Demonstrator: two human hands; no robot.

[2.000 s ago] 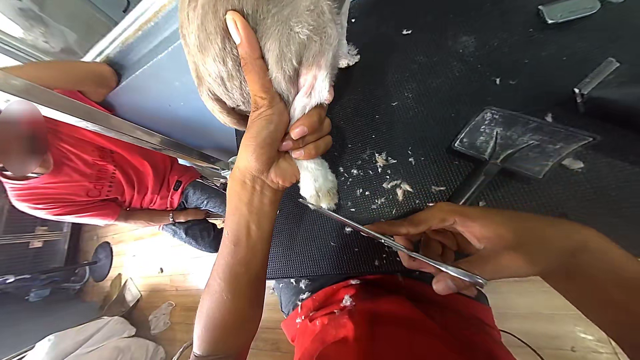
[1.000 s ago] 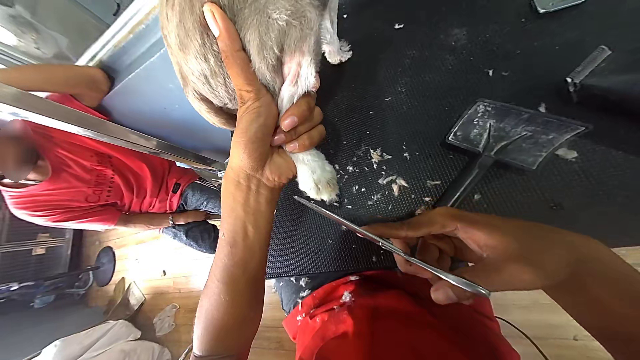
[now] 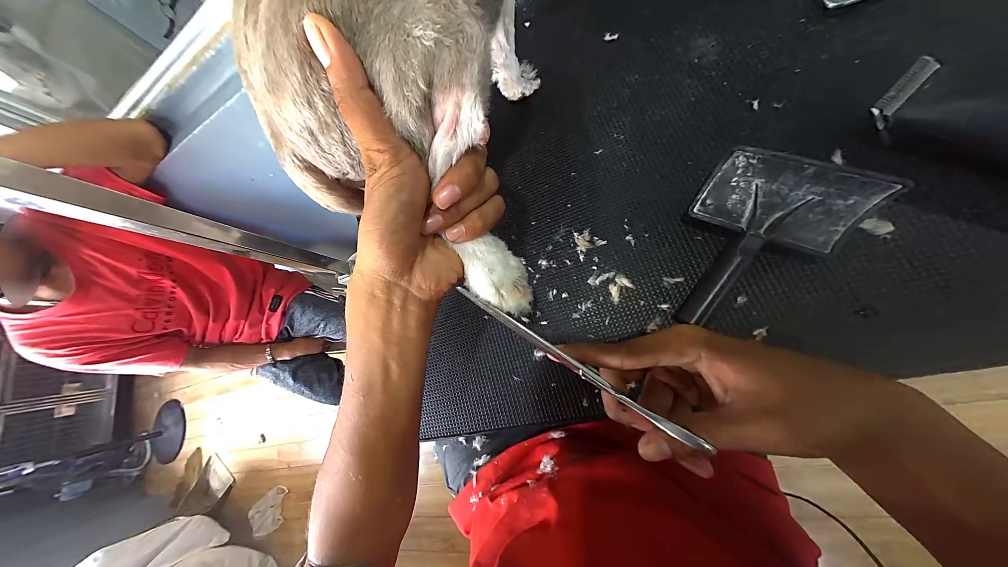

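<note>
A small animal with short grey-brown fur (image 3: 409,63), its head out of frame, is on a black textured table mat (image 3: 630,157). My left hand (image 3: 417,197) is wrapped around one of its legs, thumb stretched over the fur. Below my fingers the white furry paw (image 3: 500,276) sticks out. My right hand (image 3: 669,386) holds metal scissors (image 3: 583,370), seen edge-on, their tips at the underside of the paw near my left wrist. Another paw (image 3: 516,79) rests farther up the mat. Whether the blades are apart cannot be told.
A black slicker brush (image 3: 795,197) lies on the mat at the right, with a metal comb (image 3: 906,90) beyond it. Fur tufts (image 3: 614,283) are scattered about. A metal bar (image 3: 173,224) runs along the left side, and a person in a red shirt (image 3: 157,299) is beyond it.
The scissors have moved from just off the paw's tip to its underside, nearer my left wrist. My left hand keeps its hold on the leg.
</note>
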